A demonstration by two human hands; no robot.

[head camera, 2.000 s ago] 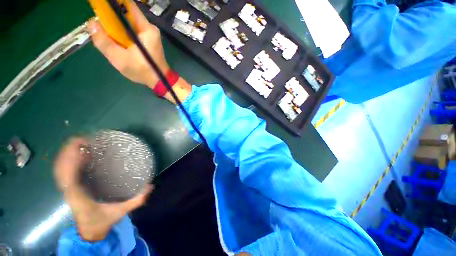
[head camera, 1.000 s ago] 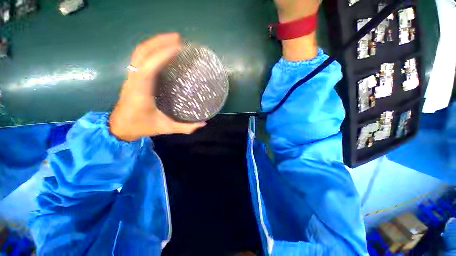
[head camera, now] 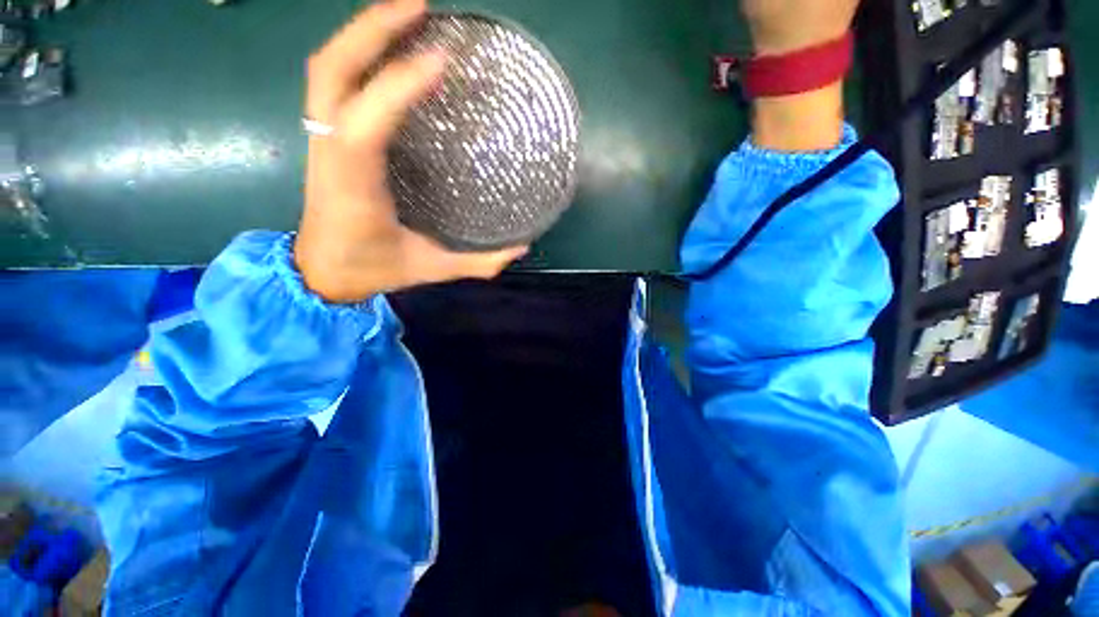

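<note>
My left hand [head camera: 362, 181] holds the round silver-grey screw plate [head camera: 500, 133] by its left and lower rim, at the top centre near the bench's front edge. Its face is densely dotted with bright glints. A ring shows on one finger. My right hand [head camera: 801, 18] is cut off by the top edge; only the wrist and back of the hand show, with a red wrist strap [head camera: 798, 69]. Its fingers and anything in them are out of the picture. A black cord [head camera: 783, 203] runs across the right sleeve.
A black compartment tray [head camera: 898, 350] with several silver-white modules [head camera: 988, 215] stands at the right, beside my right sleeve. Small metal parts [head camera: 42, 75] lie at the far left of the green bench mat [head camera: 651, 157]. White paper shows at the right edge.
Since the first frame, the view has turned, and my left hand and the plate appear higher and further right. The yellow-orange screwdriver seen in my right hand then has left the view.
</note>
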